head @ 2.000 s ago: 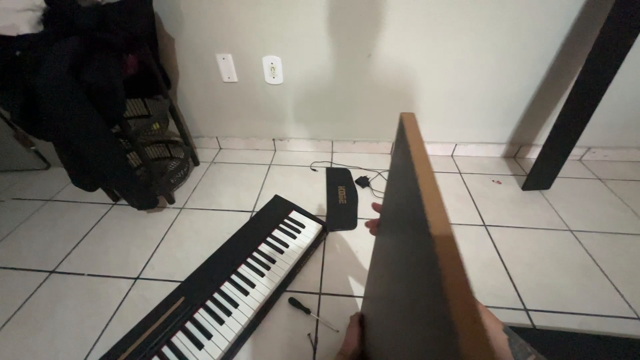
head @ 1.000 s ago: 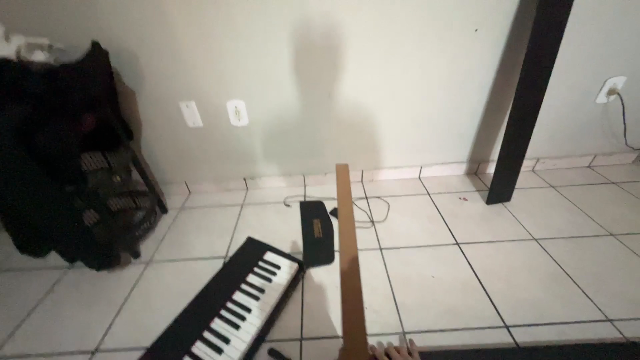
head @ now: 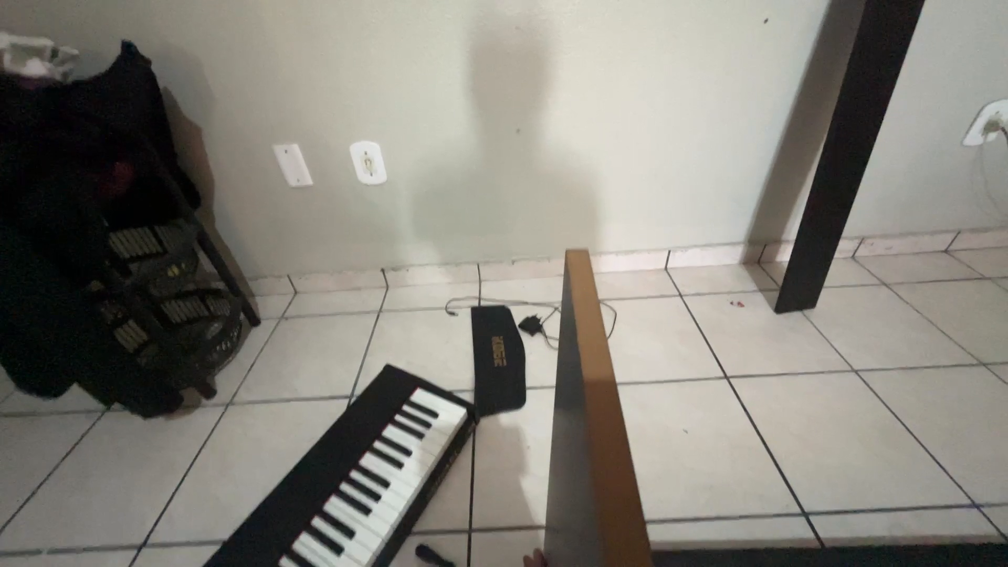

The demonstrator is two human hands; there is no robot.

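Note:
A flat board with a dark face and an orange-brown wooden edge (head: 602,394) stands on edge, pointing away from me at the lower centre. Fingertips of what appears to be my left hand (head: 535,559) press against its dark left face at the bottom of the view; the rest of that hand is hidden or out of frame. My right hand does not show. Left of the board, a black electronic keyboard (head: 346,480) lies slanted on the tiles. The dark handle of a screwdriver (head: 433,555) lies near its lower right side.
A black curved panel with lettering (head: 498,362) lies beyond the keyboard, beside a power adapter (head: 531,324) and its thin cable. Dark clothes (head: 71,220) cover a rack at left. A dark post (head: 846,157) leans at right. Two wall plates (head: 368,163) are behind.
Two seconds ago, hands showed on both sides of the board, higher up; now only fingertips remain at its lower left. The board's near end has dropped lower in view. The view has shifted right.

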